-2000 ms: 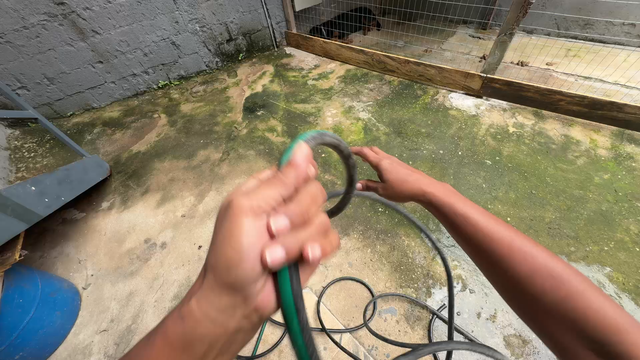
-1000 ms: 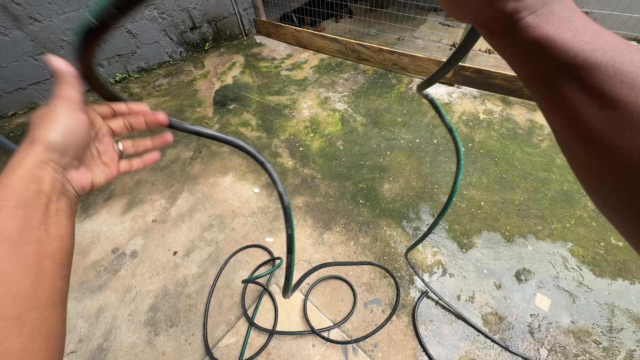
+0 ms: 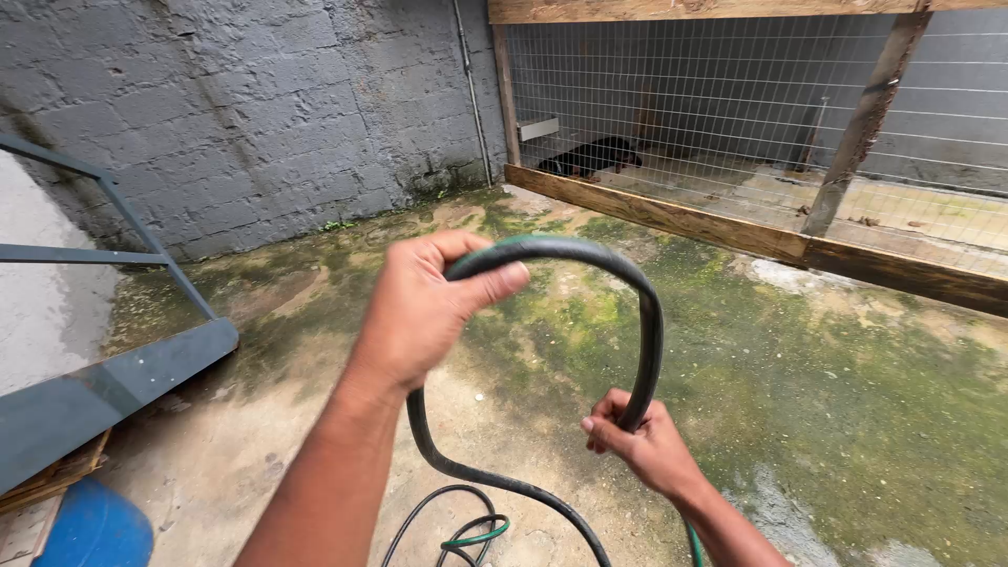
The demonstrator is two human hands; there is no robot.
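A black garden hose with a green stripe [image 3: 650, 315] arches between my two hands in the head view. My left hand [image 3: 433, 303], left of centre, grips the top of the bend, thumb along it. Lower and to the right, my right hand [image 3: 638, 441] is closed around the hose where the arch comes down. From my left hand another length drops and curves away to the bottom edge. Loose loops of the hose [image 3: 472, 529] lie on the concrete floor below.
A wooden-framed wire mesh pen [image 3: 654, 206] stands at the back right, with a black dog [image 3: 587, 157] lying inside. A grey block wall [image 3: 260, 118] is behind. At the left are a grey metal stair frame [image 3: 126, 386] and a blue plastic container [image 3: 98, 528]. The mossy floor has wet patches.
My left hand, spread open one second ago, now grips the hose. My right hand has come down from the upper right. The view has tilted up.
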